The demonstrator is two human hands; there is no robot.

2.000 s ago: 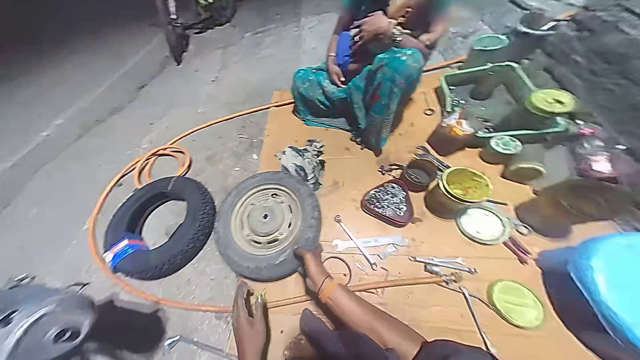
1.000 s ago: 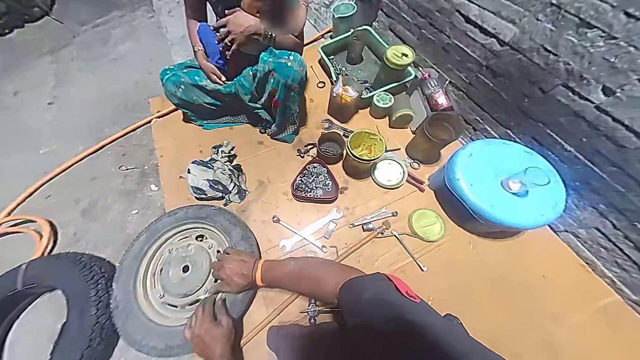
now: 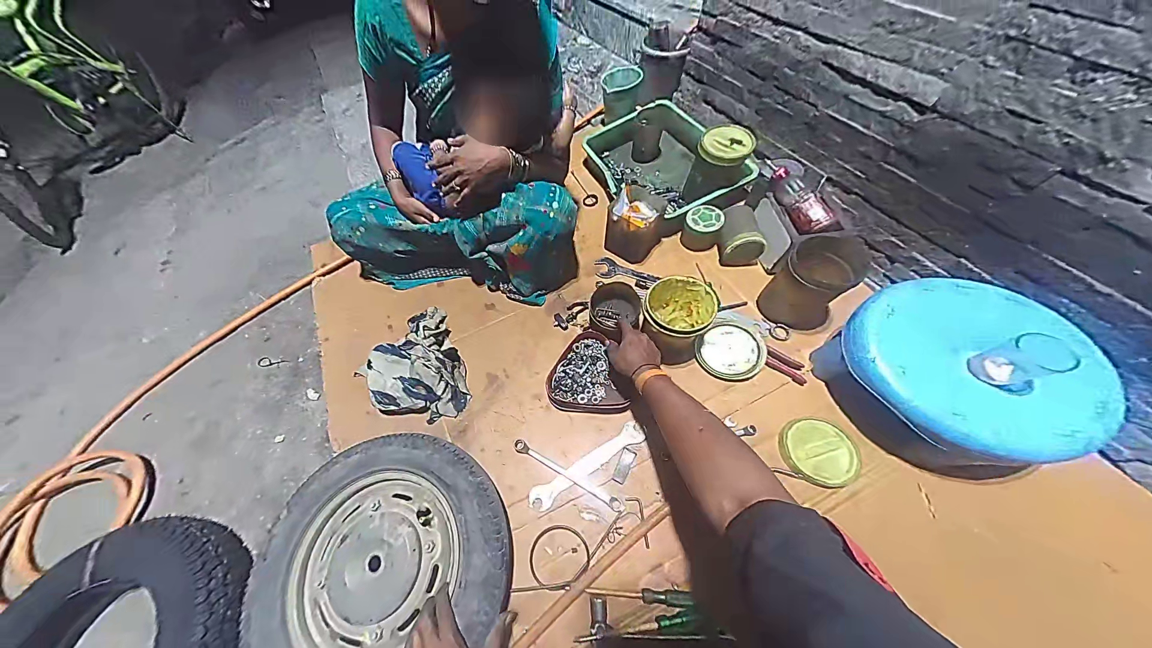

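Note:
A tyre mounted on a pale steel wheel rim (image 3: 373, 560) lies flat at the lower left. My left hand (image 3: 450, 625) is at its near edge, partly cut off by the frame; its grip is unclear. My right hand (image 3: 633, 349) reaches forward, fingers at the rim of a small round container (image 3: 616, 308) of small metal parts. Just below that hand stands a dark red tray (image 3: 585, 373) of nuts and washers. A tub of yellow grease (image 3: 682, 306) is right of the hand. Two crossed wrenches (image 3: 585, 470) lie between wheel and right forearm.
A seated person (image 3: 459, 207) holds something blue behind the mat. A crumpled cloth (image 3: 418, 369) lies beyond the wheel. At the right sit a blue basin (image 3: 981, 369) and a yellow-green lid (image 3: 819, 452). A green crate (image 3: 670, 162) stands behind, a loose tyre (image 3: 135, 576) and orange hose (image 3: 207, 346) at left.
My right hand has left the wheel rim and reached forward to the small container. My left hand stays by the near side of the wheel.

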